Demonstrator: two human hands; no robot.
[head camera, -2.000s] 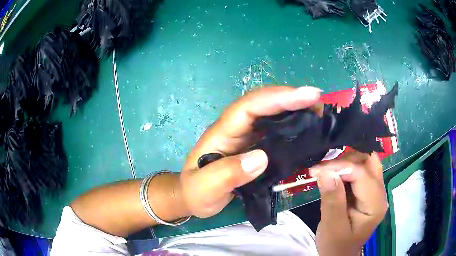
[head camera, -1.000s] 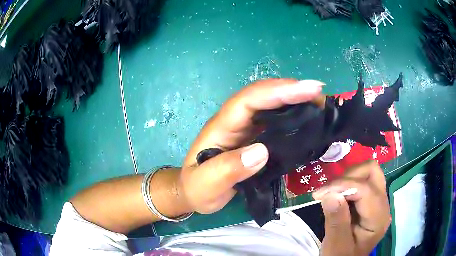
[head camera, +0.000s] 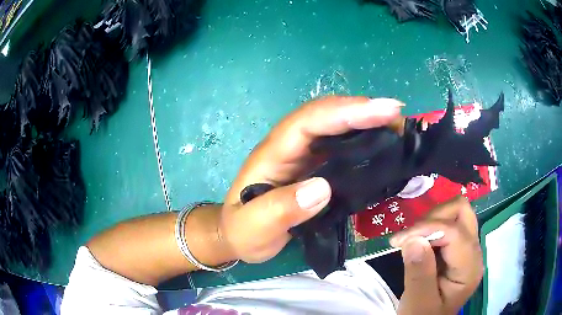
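My left hand (head camera: 271, 184) is bare, with a bracelet at the wrist, and grips a black hair piece (head camera: 363, 169) between thumb and fingers. The piece's jagged spikes point right, over the red packet (head camera: 394, 215); one part hangs down below my thumb. My right hand (head camera: 440, 258) pinches a thin white cotton swab (head camera: 429, 237) below the packet. The swab points left towards the hanging part of the piece; whether its tip touches is unclear. A whitish oval (head camera: 417, 186) on the packet is partly hidden by the piece.
Black hair clumps (head camera: 74, 74) lie along the left of the green bench (head camera: 228, 80). More black pieces lie at the far edge (head camera: 407, 7) and far right (head camera: 542, 58). Spare white swabs (head camera: 473, 24) lie beside them. A green crate with white lining (head camera: 504, 261) is at lower right.
The swab has moved down from the underside of the hair piece with my right hand, uncovering more of the packet. My left hand keeps its grip; the spikes have shifted slightly right.
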